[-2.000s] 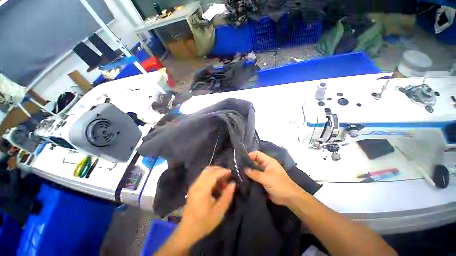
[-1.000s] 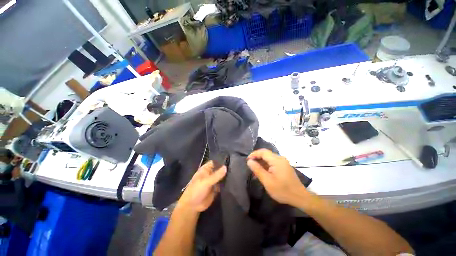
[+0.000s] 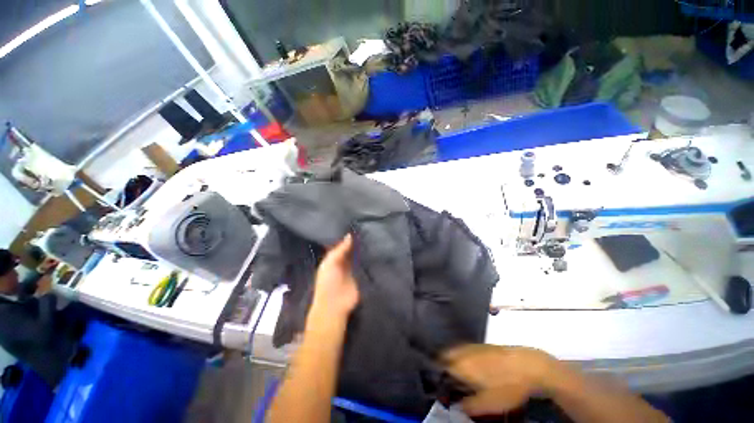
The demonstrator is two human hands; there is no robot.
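The dark grey garment [image 3: 376, 289] lies over the white table and hangs over its front edge in front of me. My left hand [image 3: 337, 277] is on the upper part of the cloth, with its fingertips at a fold; the fold partly hides them. My right hand [image 3: 488, 376] is low at the garment's right side, blurred, with its fingers curled at the cloth near the table's front edge. The white sewing machine [image 3: 645, 223] with a blue stripe stands to the right of the garment, and its needle area [image 3: 541, 231] has no cloth at it.
Snips [image 3: 637, 296] and a black pad [image 3: 628, 252] lie at right beside a round black knob [image 3: 738, 294]. A grey motor housing [image 3: 201, 235] and yellow-green-handled scissors [image 3: 164, 289] are at left. A person [image 3: 29, 318] sits at the far left. A blue crate [image 3: 537, 132] stands behind the table.
My hands have moved apart: the left up the cloth, the right down toward the table's front edge. The garment has been turned and spread, and its stitched edge no longer shows between my fingers.
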